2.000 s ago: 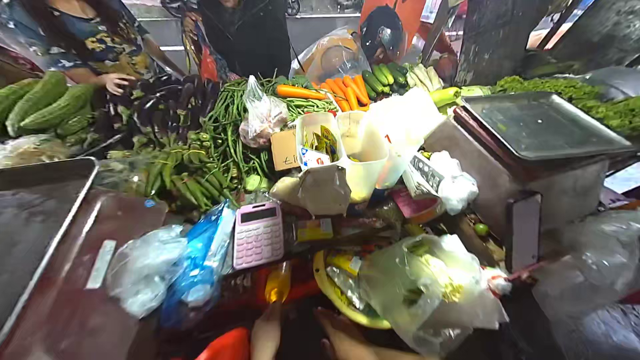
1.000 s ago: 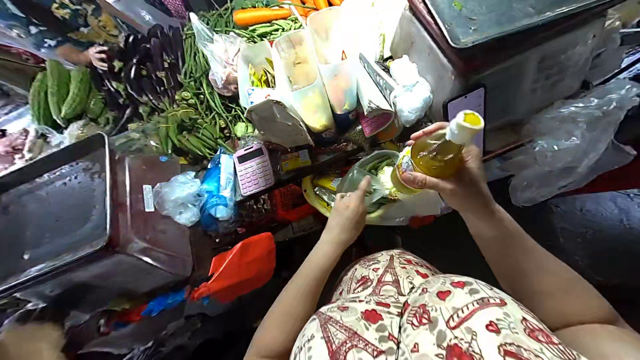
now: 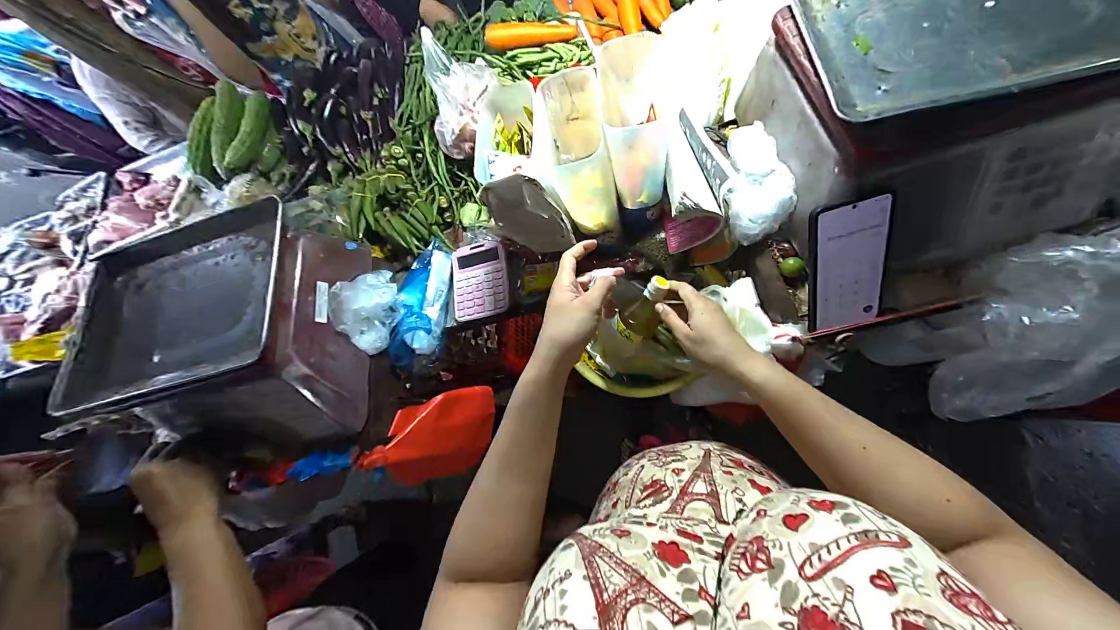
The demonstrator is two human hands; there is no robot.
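Note:
A bottle of yellow liquid [image 3: 639,317] with a yellow-and-white cap is inside or just behind a clear plastic bag [image 3: 617,346], tilted, over a yellow-green basin [image 3: 634,388]. Green vegetables show through the plastic. My left hand [image 3: 573,306] pinches the bag's rim between thumb and fingers, left of the cap. On the right, my right hand [image 3: 707,331] has its thumb and fingertips at the bag's edge beside the cap. The bottle's lower part is blurred by the plastic.
A pink calculator [image 3: 480,282], blue plastic bag [image 3: 423,306] and red bag [image 3: 442,435] lie left. A phone [image 3: 850,262] leans right by a metal-topped box [image 3: 962,52]. Plastic containers [image 3: 573,122] stand beyond. Another person's hands [image 3: 175,490] are at lower left.
One second ago my right hand held the bottle raised at the right; now the bottle is lower, between my hands at the bag. My right hand has moved left.

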